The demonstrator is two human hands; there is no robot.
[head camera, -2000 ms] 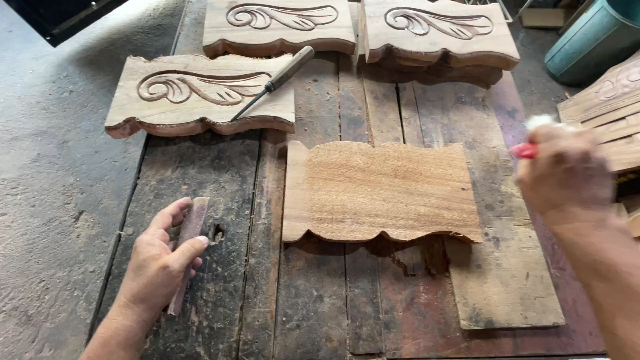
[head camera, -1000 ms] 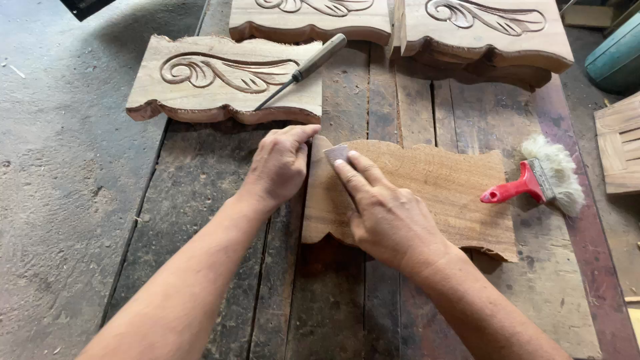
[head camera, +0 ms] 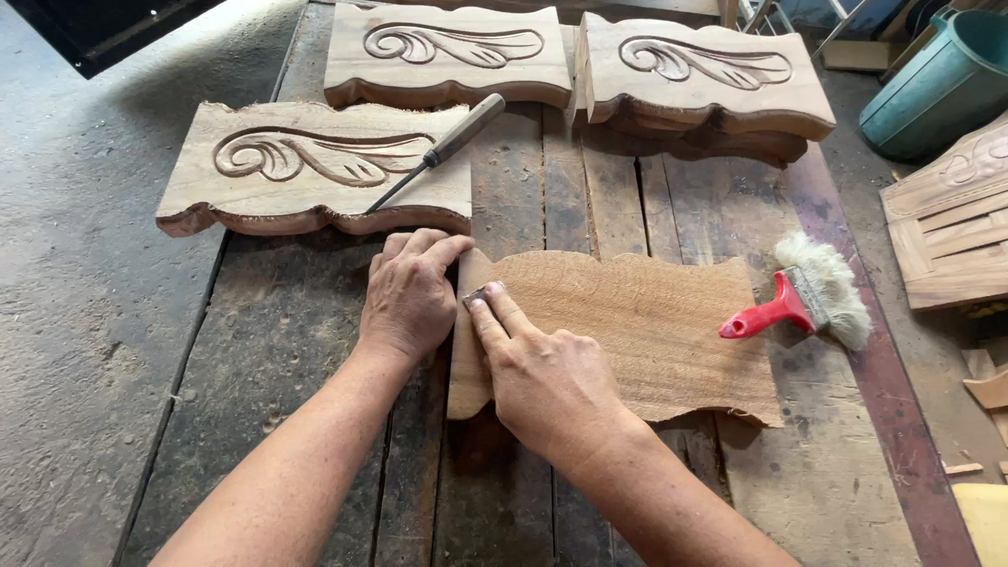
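An uncarved wooden board with scalloped edges [head camera: 630,331] lies flat on the plank workbench [head camera: 299,331]. My left hand [head camera: 413,291], fingers curled, rests against the board's left end near its upper corner. Beneath the fingertips of my right hand [head camera: 543,362] is a small sanding piece [head camera: 475,296], pressed on the board near its left end; most of it is hidden. A red-handled brush with pale bristles [head camera: 787,307] lies at the board's right end. Beyond my left hand, a carving tool with a wooden handle [head camera: 461,138] leans across a scroll-carved board [head camera: 315,169].
Two more carved boards [head camera: 449,55] [head camera: 701,75] lie at the bench's far side, the right one atop another board. Off the bench's right side are a green bin [head camera: 929,94] and a carved wooden panel [head camera: 945,228]. A black object [head camera: 102,27] juts in at upper left.
Two seconds ago my left hand held the sanding piece on the bench and my right hand held the brush. The brush now lies down, and the sanding piece is under my right fingers on the board.
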